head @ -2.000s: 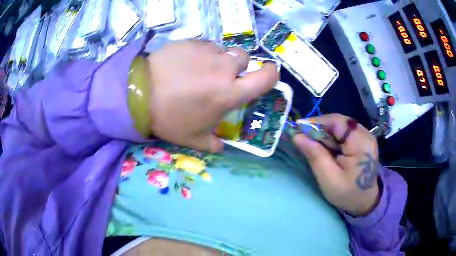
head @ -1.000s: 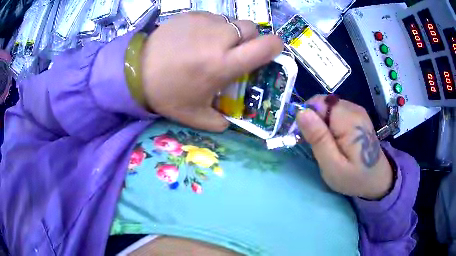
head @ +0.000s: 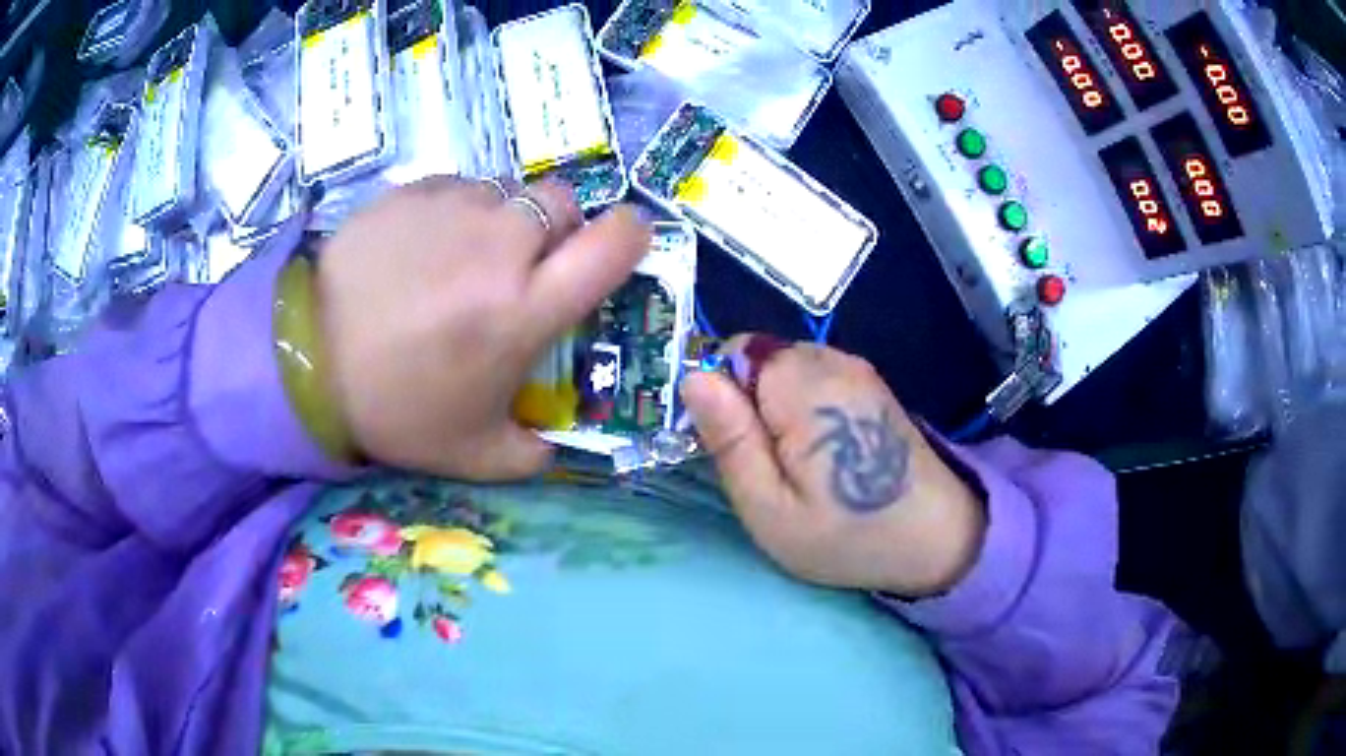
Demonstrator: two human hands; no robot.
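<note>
My left hand [head: 443, 325] grips a power bank unit [head: 627, 362] close to my lap and covers most of its battery end. The unit's green circuit board faces up, with a bright white mark lit on its small display and yellow tape beside it. My right hand [head: 827, 458] pinches the test lead plugs [head: 709, 363] at the unit's right edge. Whether a plug is inserted cannot be seen. A silvery metal piece [head: 657, 448] lies at the unit's lower corner. Blue wires show behind my right hand.
The tester [head: 945, 177] with red digital readouts stands at the upper right. One unit [head: 768, 214] lies tilted just beyond my hands. Several units [head: 340, 96] in clear plastic lie in rows at the upper left. Clear bags [head: 1247, 355] lie at the right.
The view has shifted, so the tester and units appear further left. My right hand is now closer against the unit's edge. The unit's lit display mark and the tester's readouts have changed.
</note>
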